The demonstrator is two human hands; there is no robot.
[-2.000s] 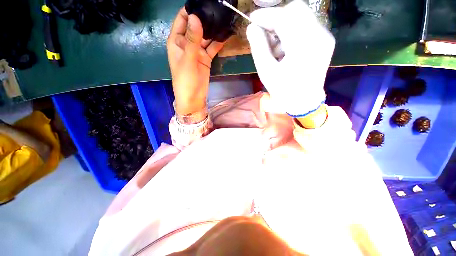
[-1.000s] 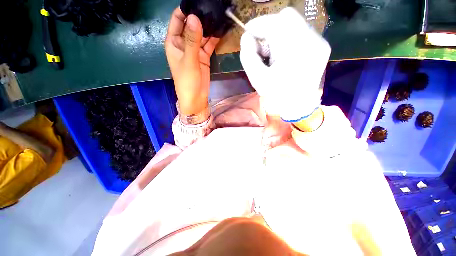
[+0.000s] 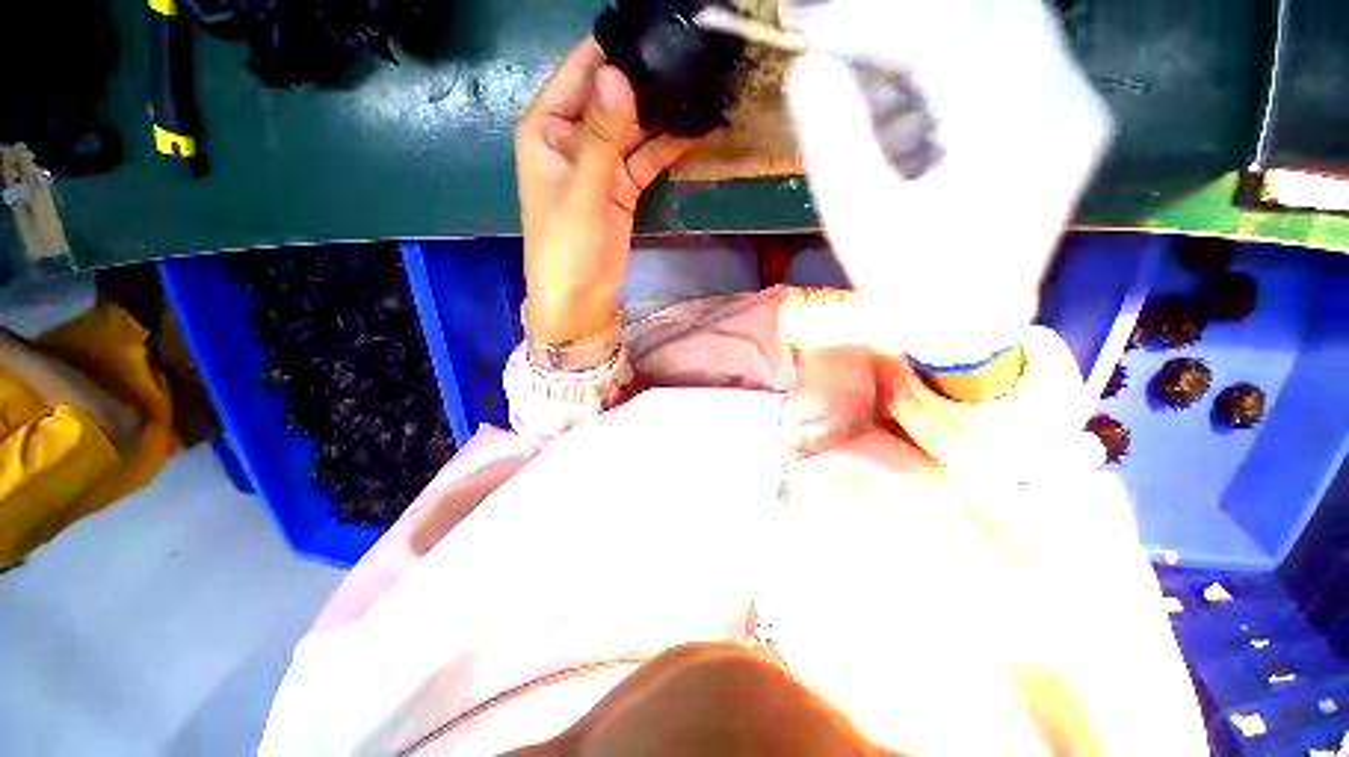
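My bare left hand [image 3: 592,155] holds a black petal part [image 3: 673,67] over the bench, fingers around its left and lower sides. My right hand [image 3: 947,163], in a white knit glove with a blue cuff edge, is blurred and holds a thin pale applicator stick [image 3: 752,28]. The stick's left end is close to the upper right of the black part; whether it touches cannot be told. The stained cardboard mat [image 3: 755,133] lies beneath and is partly hidden by my hands.
Side cutters [image 3: 173,89] and black parts [image 3: 318,30] lie on the green bench [image 3: 400,185]. A deep blue bin [image 3: 244,385] of black parts is below left. A lighter blue bin [image 3: 1198,503] holds spaced spiky assemblies, above slotted crates [image 3: 1272,636]. A person in yellow [image 3: 67,429] is at left.
My gloved right hand has moved right and is more blurred, still with the stick. My left hand and the black part sit slightly further right in view. The white dish is no longer visible.
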